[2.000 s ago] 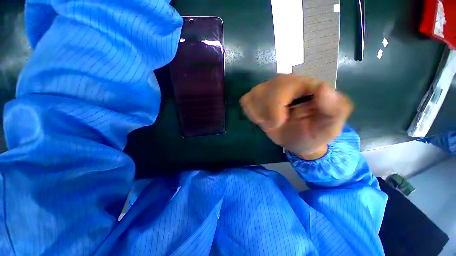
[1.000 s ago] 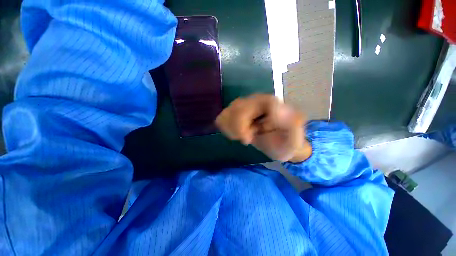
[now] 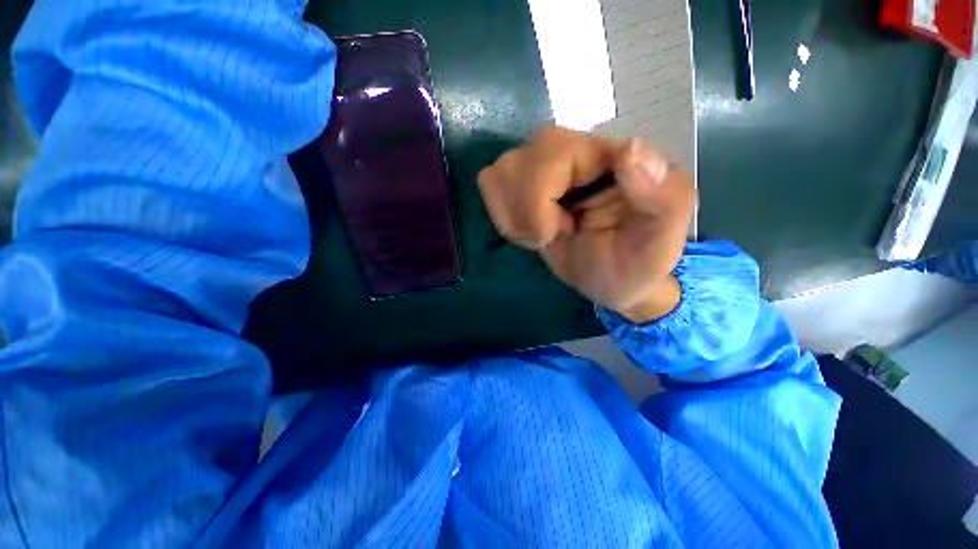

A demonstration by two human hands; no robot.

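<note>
My right hand is over the mat right of the phone, slightly blurred, fingers curled around a thin dark tool, which looks like tweezers. My left hand is out of the picture; only its blue sleeve shows at the left. A glossy dark purple smartphone lies between the left sleeve and my right hand. A grey-beige sheet with a white part lies beyond my right hand, which covers its near portion.
A second slim dark tool lies right of the sheet. Small white squares lie on the green mat. A red bin and a long white bar are at the right. A dark object with a green piece is at lower right.
My right hand moved left and nearer me, then back up toward the sheet, still holding the dark tool. The phone, sheet and other items have shifted left in the view.
</note>
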